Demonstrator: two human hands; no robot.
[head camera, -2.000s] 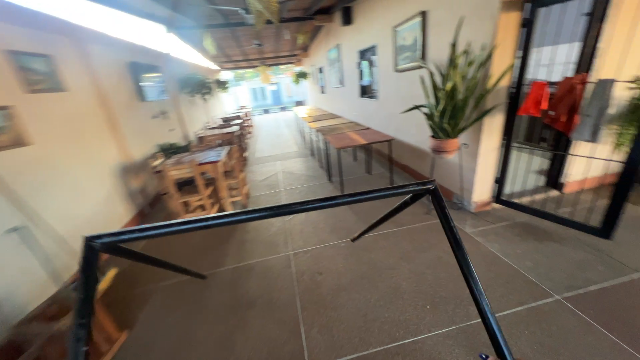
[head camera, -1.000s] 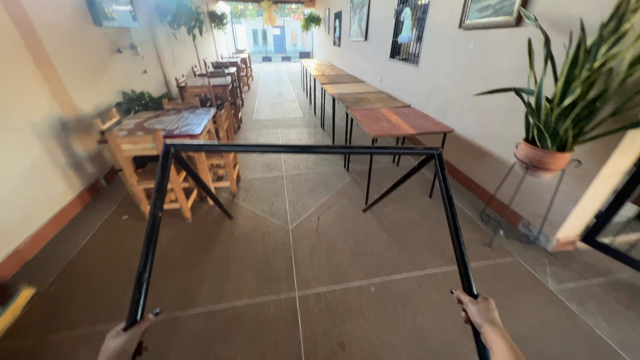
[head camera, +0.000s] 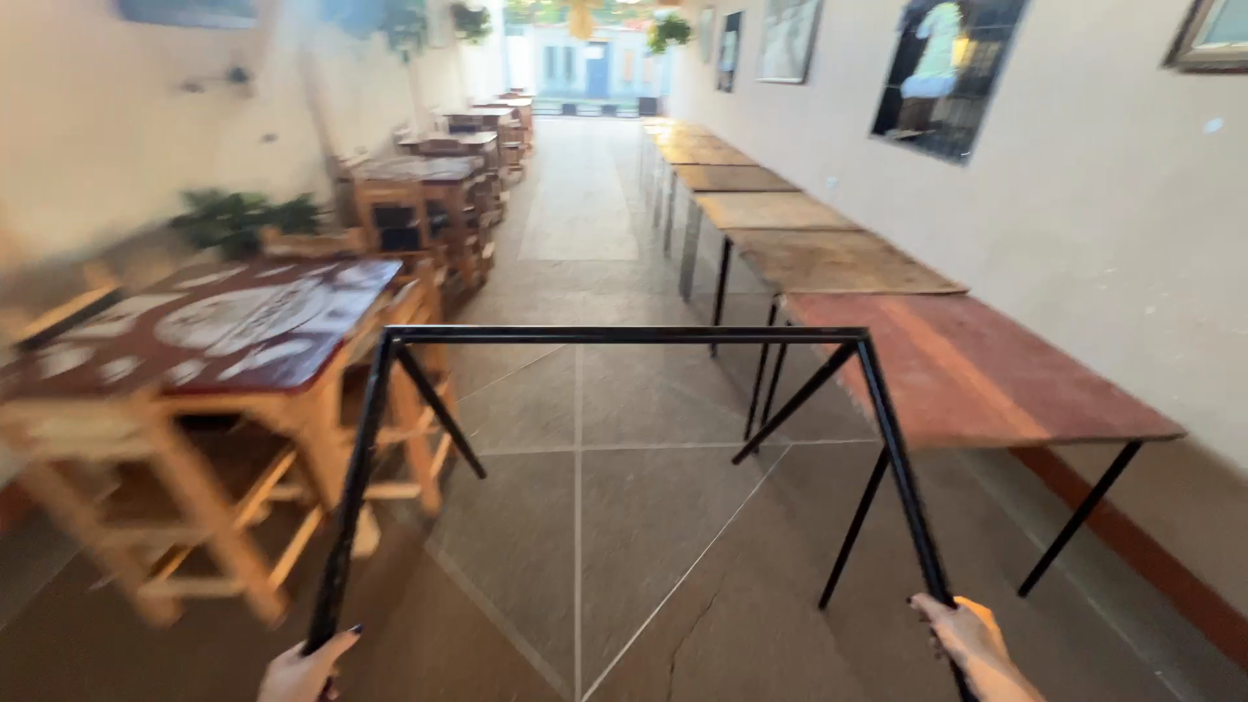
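A black metal table frame (head camera: 624, 335) spans the view ahead of me, its far bar level and short legs slanting down from both far corners. At the lower left, my left hand (head camera: 310, 667) grips the left side bar. My right hand (head camera: 965, 639) is closed round the right side bar at the lower right. Nothing lies across the frame; the tiled floor shows through it. The near end of the frame is out of view.
Along the right wall runs a row of tables, the nearest with a red top (head camera: 975, 370). A painted wooden table (head camera: 244, 322) with wooden chairs stands at left, more behind it. A tiled aisle (head camera: 580, 292) lies between. Pictures hang on the right wall.
The view has moved up the aisle, and the table rows are nearer. Both hands, out of sight two seconds ago, now show on the frame. The potted plant at right has left the view.
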